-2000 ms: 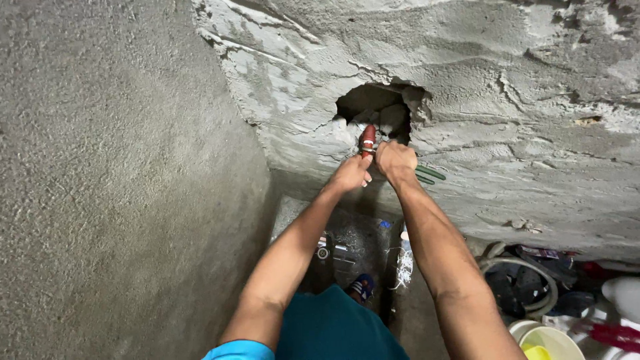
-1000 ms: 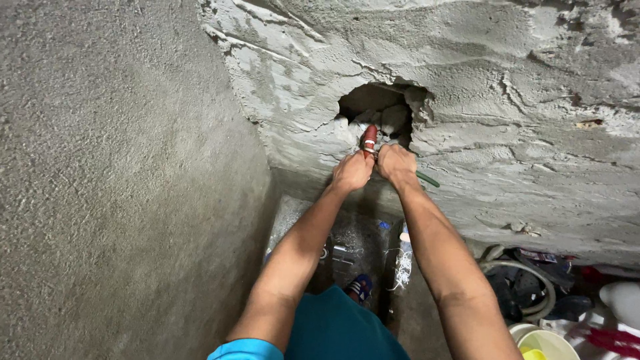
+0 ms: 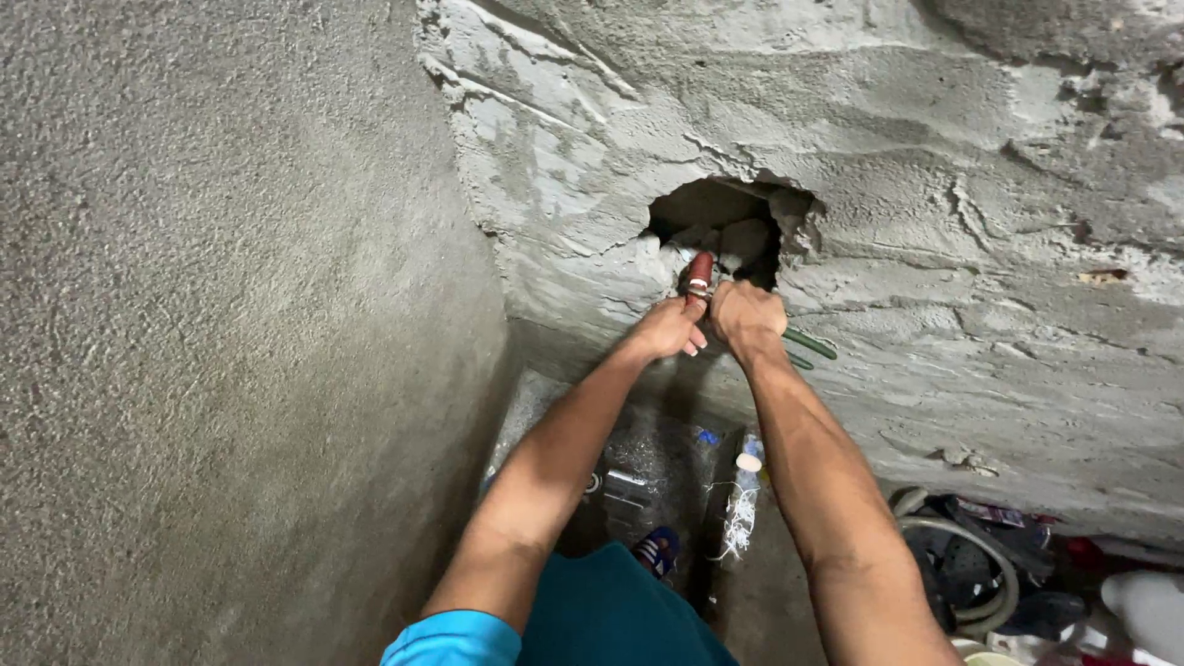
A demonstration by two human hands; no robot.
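A red tube-shaped piece with a white band [image 3: 700, 268] points up into a broken hole [image 3: 712, 208] in the rough cement wall. My left hand [image 3: 672, 326] is at its lower end, thumb against it, with some fingers spread below. Pliers with green handles [image 3: 810, 344] are in my right hand [image 3: 747, 314], just right of the red piece. Their metal jaws sit around or against the red piece just below the white band; how firmly they grip cannot be told. Rubble [image 3: 743, 242] lies inside the hole.
A rough wall [image 3: 231, 277] rises at the left. Below, a bottle with white string [image 3: 742, 518] lies beside a ledge, near a foot in a striped sandal [image 3: 658, 551]. At the lower right are a grey hose [image 3: 1004, 564], dark items and a white container [image 3: 1147, 601].
The fingers of my left hand, tucked in a second ago, now spread below the red piece. The plier handles, nearly together a second ago, now stand apart.
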